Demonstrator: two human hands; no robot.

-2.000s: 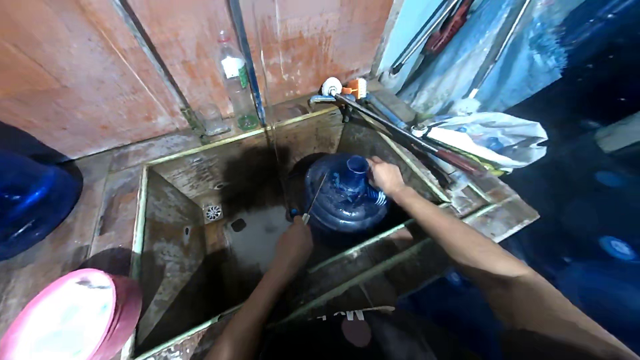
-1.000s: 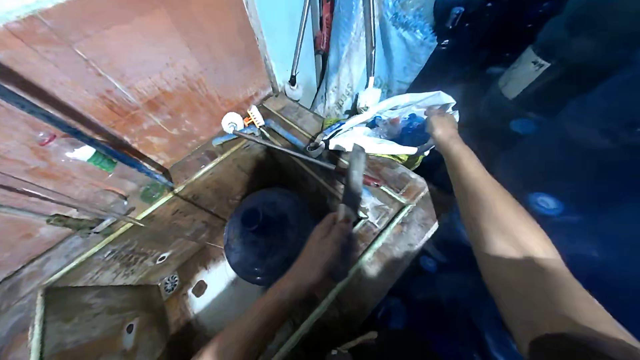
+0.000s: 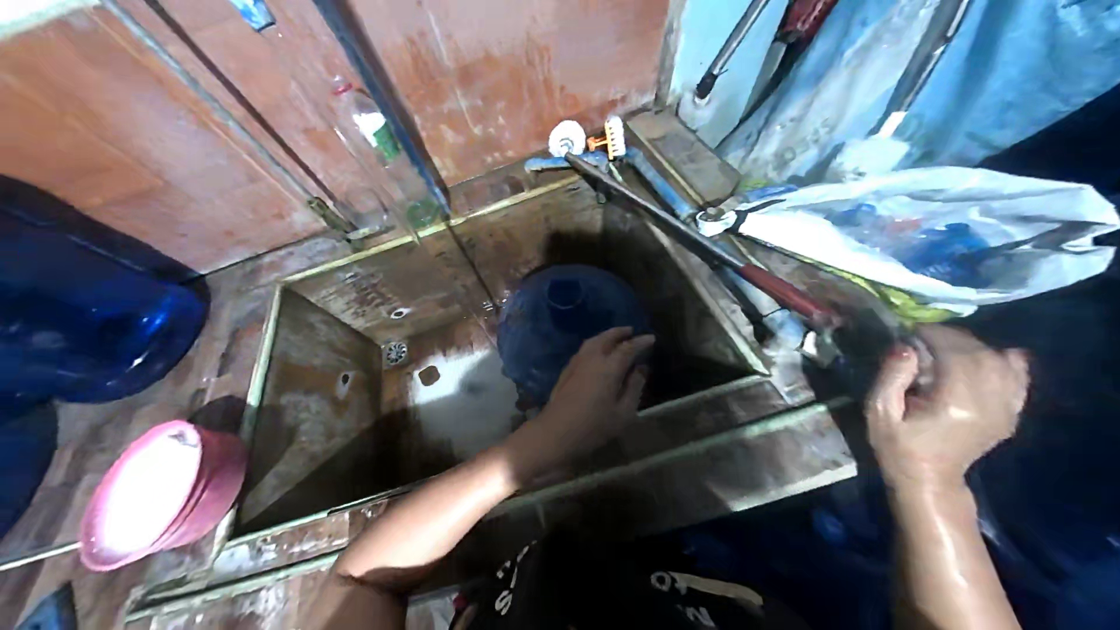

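A round blue water jug [image 3: 569, 328] stands in the basin, its neck facing up. My left hand [image 3: 604, 376] reaches over its near right side, fingers spread and holding nothing; whether they touch it is unclear. Beyond the basin's right corner, my right hand [image 3: 949, 402] is curled around a dark tool [image 3: 862, 341], blurred and partly hidden. Just left of that tool lies the red handle [image 3: 787, 293] of a long rod, which slants over the basin's right side. A white round brush head [image 3: 567, 138] is at the rod's far end.
The tiled basin [image 3: 267, 350] has a drain [image 3: 395, 353]. A pink bowl [image 3: 223, 481] stands left, below a large blue jug [image 3: 105, 306]. A plastic bottle [image 3: 381, 144] leans at the wall. An orange-and-white brush [image 3: 615, 138] and a white plastic bag [image 3: 927, 188] lie right.
My left hand has let go of the bladed tool it held a second ago and moved over the jug. My right hand has left the white bag's edge. The view has swung back left.
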